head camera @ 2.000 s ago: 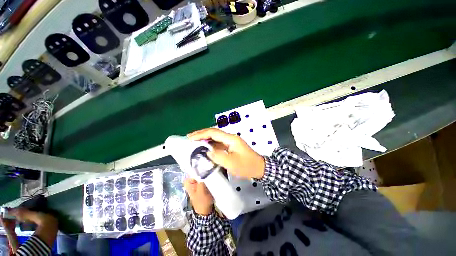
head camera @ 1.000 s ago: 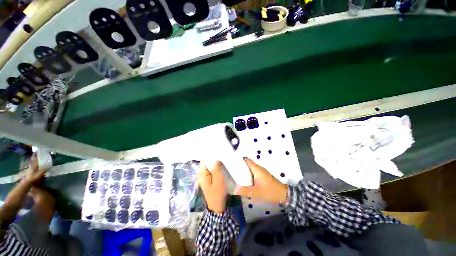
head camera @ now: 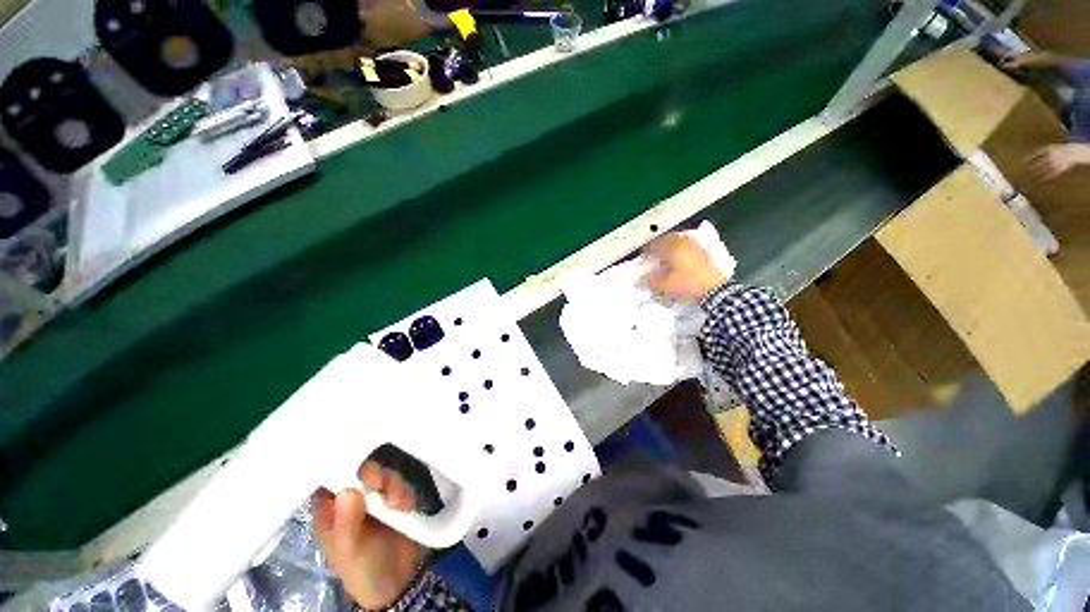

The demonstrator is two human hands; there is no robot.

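My left hand (head camera: 365, 538) holds a white camera housing (head camera: 281, 460) by its looped bracket at lower left; fingers show through the loop. The housing lies over the left edge of a white sticker sheet (head camera: 508, 412), which has rows of small black dots and two black lens panels (head camera: 410, 338) at its top edge. My right hand (head camera: 684, 268) is on the crumpled white cloth (head camera: 628, 329); it is blurred and its fingertips are unclear. The spare sticker sheets (head camera: 114, 594) are partly hidden at bottom left, beside clear plastic.
The green conveyor (head camera: 395, 215) runs behind the bench rail (head camera: 622, 243). A white tray (head camera: 179, 197) with boards, a tape roll (head camera: 398, 81) and black faceplates (head camera: 161, 42) lie beyond it. Open cardboard boxes (head camera: 998, 287) stand at right. Another person's hand (head camera: 1061, 160) shows at far right.
My right hand has left the housing and moved right onto the cloth. My left hand keeps the housing, now lower left. The view has swung right, bringing the boxes into sight.
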